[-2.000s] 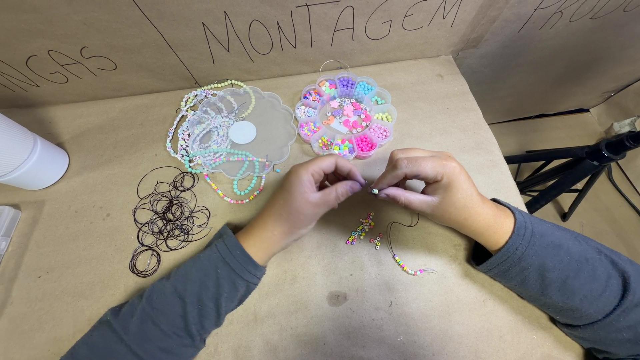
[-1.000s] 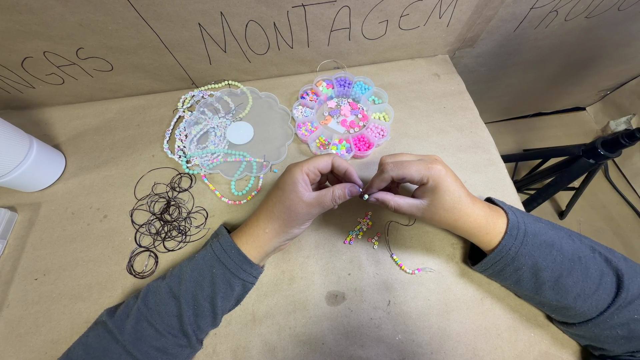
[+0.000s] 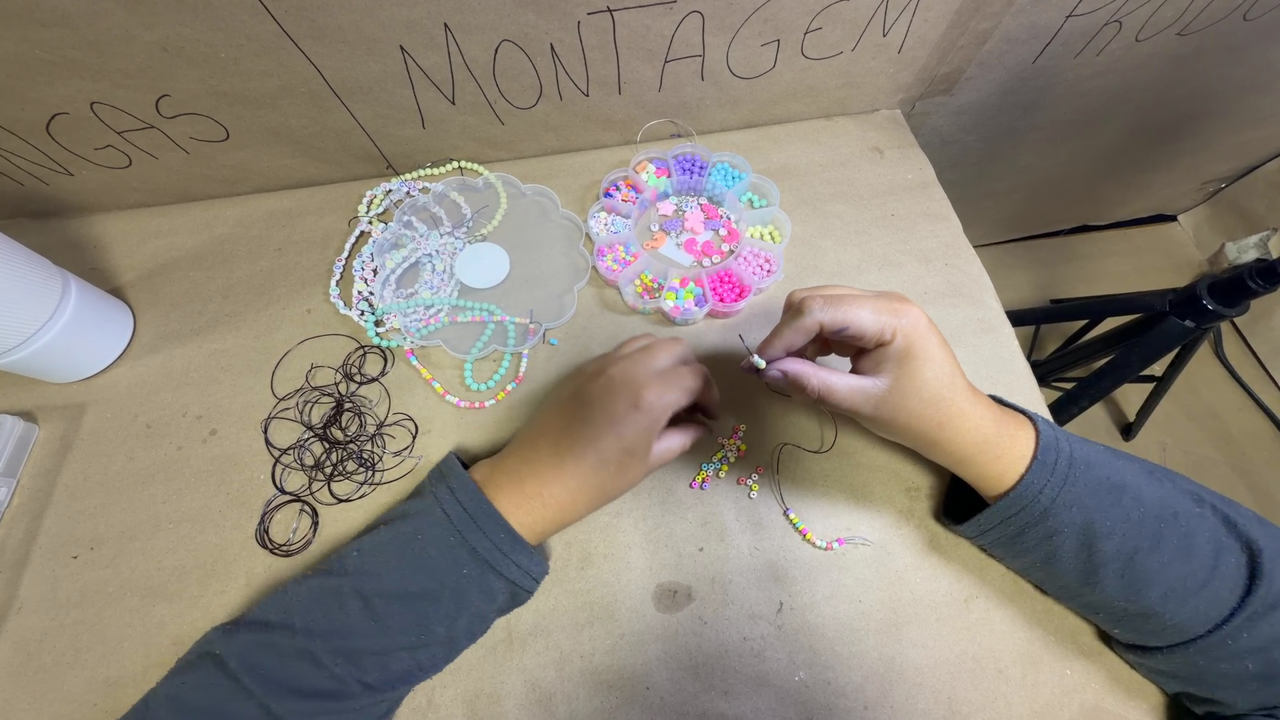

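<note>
My right hand (image 3: pixel 860 360) pinches a dark cord near its end, with small pale beads (image 3: pixel 758 361) on it at the fingertips. From there the cord (image 3: pixel 782 450) curves down to a row of colored beads (image 3: pixel 805 533) lying on the paper. My left hand (image 3: pixel 620 430) is low over the table, fingers bent; whether its fingertips hold anything is hidden. Just right of and below it lie loose colored beads (image 3: pixel 718 458) and a smaller group (image 3: pixel 750 482). Behind the hands stands a flower-shaped clear bead box (image 3: pixel 640 290) with filled compartments.
A clear scalloped lid (image 3: pixel 560 250) lies over and beside beaded strands (image 3: pixel 345 270). Coiled dark cords (image 3: pixel 340 430) are at the left, near a white bottle (image 3: pixel 70 320). A cardboard wall (image 3: pixel 300 60) with handwriting stands behind. Black tripod legs (image 3: pixel 1130 340) are beyond the right edge.
My left hand has moved away from my right, to the left and down. The cord end and pale beads remain in my right fingertips.
</note>
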